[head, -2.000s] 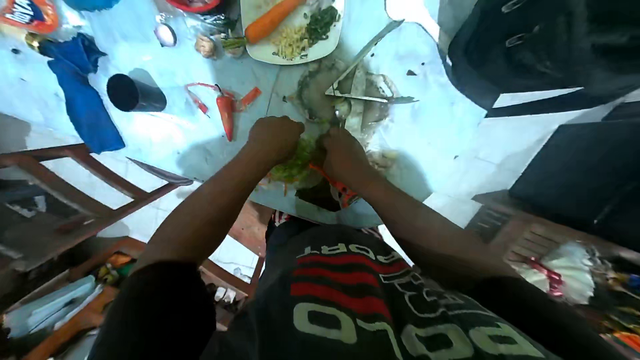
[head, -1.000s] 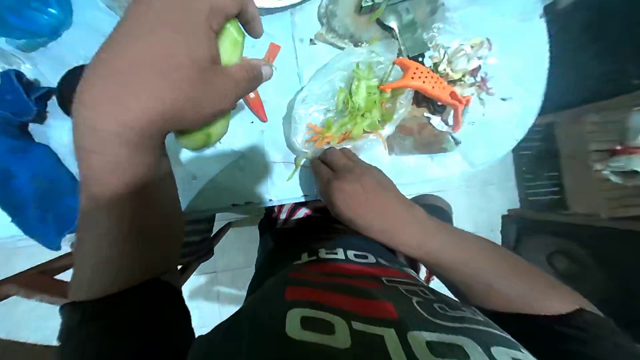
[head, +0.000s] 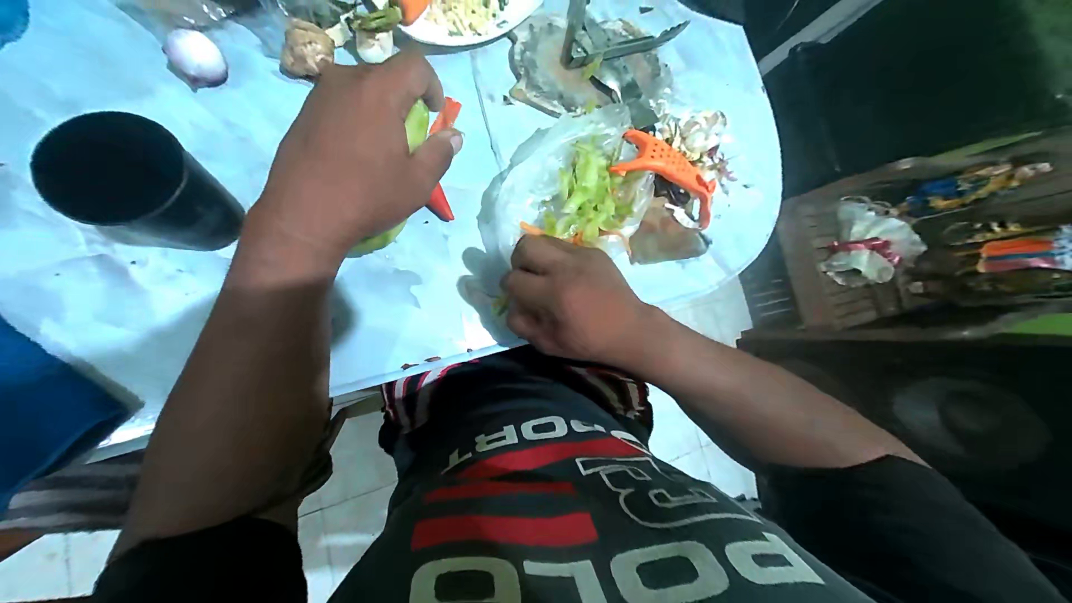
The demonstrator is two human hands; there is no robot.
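Observation:
My left hand (head: 360, 155) is closed around a pale green vegetable (head: 416, 126), which shows past its thumb and below the palm. Just right of it, a red chili (head: 440, 203) lies on the table. My right hand (head: 574, 293) rests with curled fingers at the lower edge of a clear plastic bag (head: 515, 197); whether the fingers pinch the bag or scraps is hidden. Green peelings (head: 590, 191) with some orange ones lie on the bag. An orange peeler (head: 666, 163) lies at the bag's right side, beside onion or garlic skins (head: 699, 134).
A black cup (head: 138, 180) stands at the left, with a shallot (head: 195, 59) beyond it. At the back are a plate (head: 469, 38) of chopped food and a round board (head: 540, 63) with a knife (head: 632, 46). Blue cloth (head: 50, 410) lies at the near left.
Two seconds ago both hands were together over the peelings. The left hand has since moved left with the green vegetable, while the right stays by the bag. The view has shifted strongly.

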